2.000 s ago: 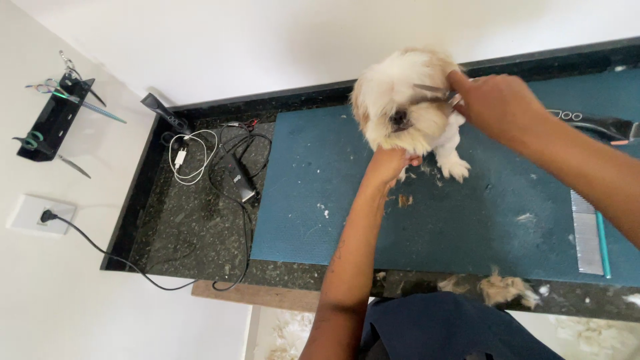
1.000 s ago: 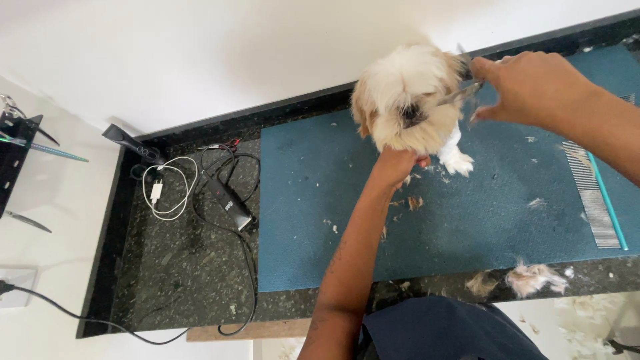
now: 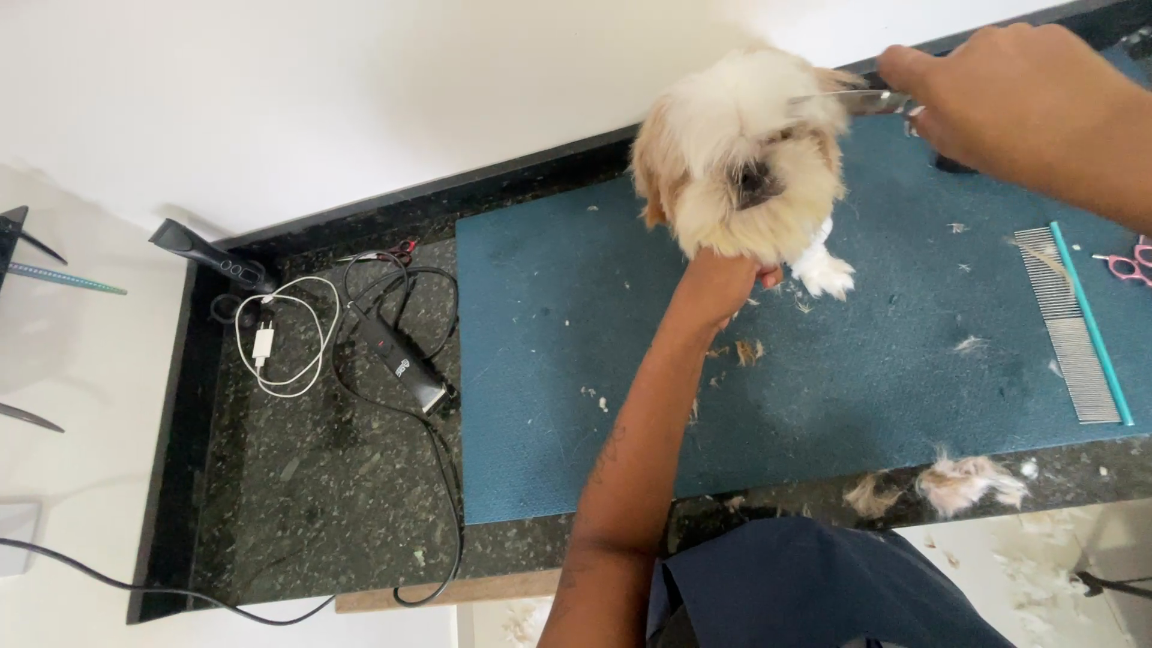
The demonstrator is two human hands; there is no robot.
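Note:
A small white-and-tan dog (image 3: 747,153) faces me on a blue mat (image 3: 558,360). Beneath its chin, my left hand (image 3: 720,283) holds the fur or jaw, its fingers partly hidden by the muzzle. My right hand (image 3: 1017,99), at the upper right, grips a pair of metal scissors (image 3: 868,102). Their blades reach to the fur beside the dog's eye, on the right side of its head; the tips are lost in the fur. One white front paw (image 3: 825,273) rests on the mat.
On the right lie a teal-backed metal comb (image 3: 1084,333) and pink-handled scissors (image 3: 1125,265). A corded black clipper (image 3: 400,360), a white charger cable (image 3: 333,315), red-handled scissors (image 3: 402,253) and another clipper (image 3: 211,256) are on the granite counter (image 3: 297,486). Cut fur (image 3: 967,484) lies along the front edge.
The scissors in my right hand have moved from beside the muzzle up to the fur near the eye. My left hand stays under the chin. The view has shifted.

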